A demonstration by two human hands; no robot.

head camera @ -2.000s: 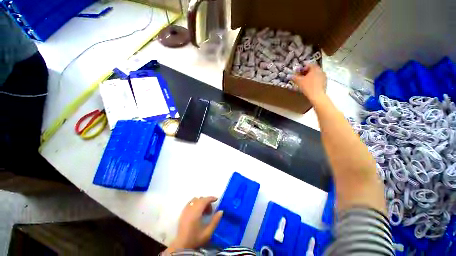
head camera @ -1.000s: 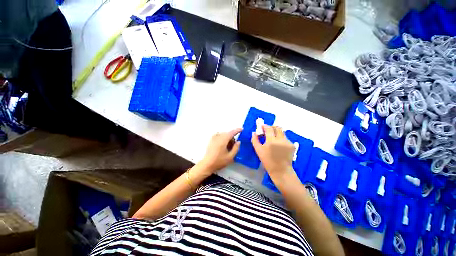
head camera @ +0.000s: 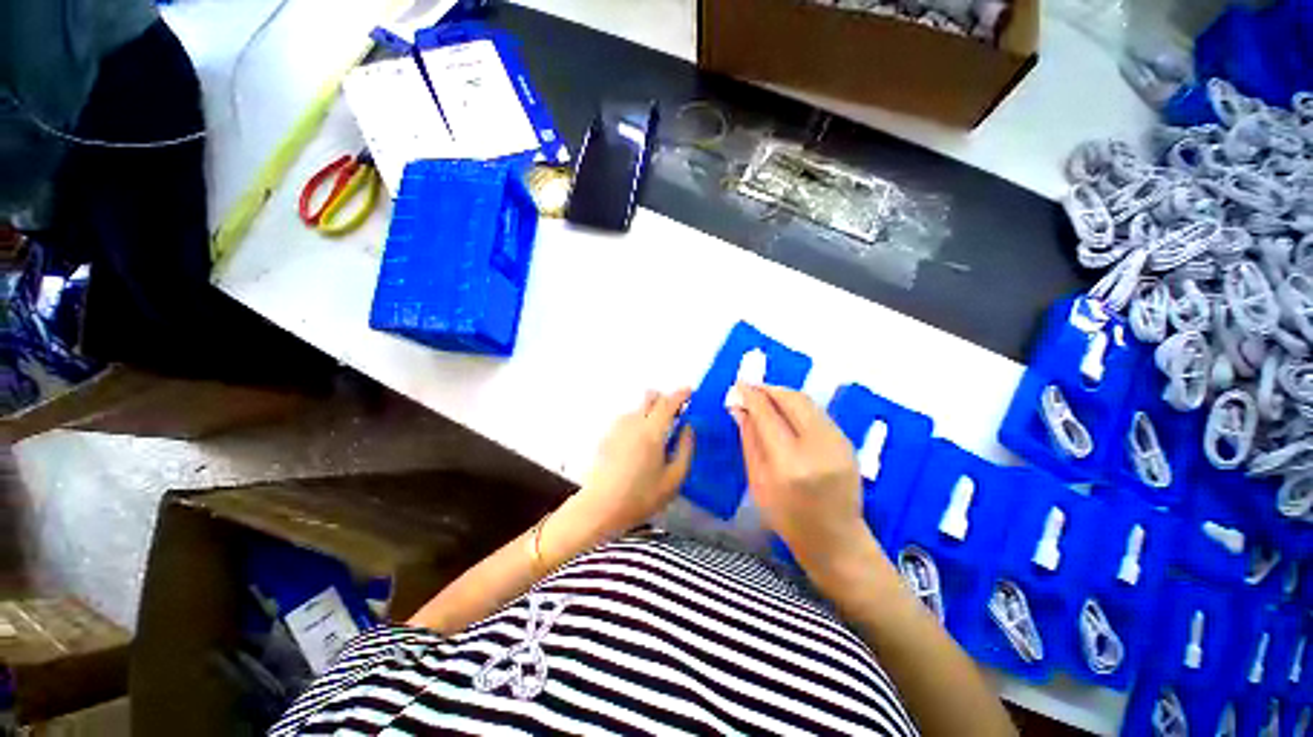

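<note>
A blue tray (head camera: 716,458) lies on the white table in front of me, slightly tilted in view. A white car charger (head camera: 752,370) is in its upper hollow. My right hand (head camera: 806,482) pinches the charger's lower end between thumb and fingertips. My left hand (head camera: 634,464) holds the tray's left edge. No coiled cable shows in this tray, though the right hand covers part of it. Just right, another blue tray (head camera: 900,458) has a white charger in it; its lower part is hidden by my right arm.
A blue tray stack (head camera: 449,259), red-yellow scissors (head camera: 340,196), printed cards (head camera: 472,94) and a phone (head camera: 612,170) lie left and beyond. A charger carton (head camera: 864,58) stands at the back. Filled trays (head camera: 1020,569) and a cable pile (head camera: 1202,274) are right. A floor carton (head camera: 187,605) is lower left.
My right hand has come from the charger carton to the tray with a charger, now lying in its upper hollow. The view has tilted down. In the last second both hands barely moved.
</note>
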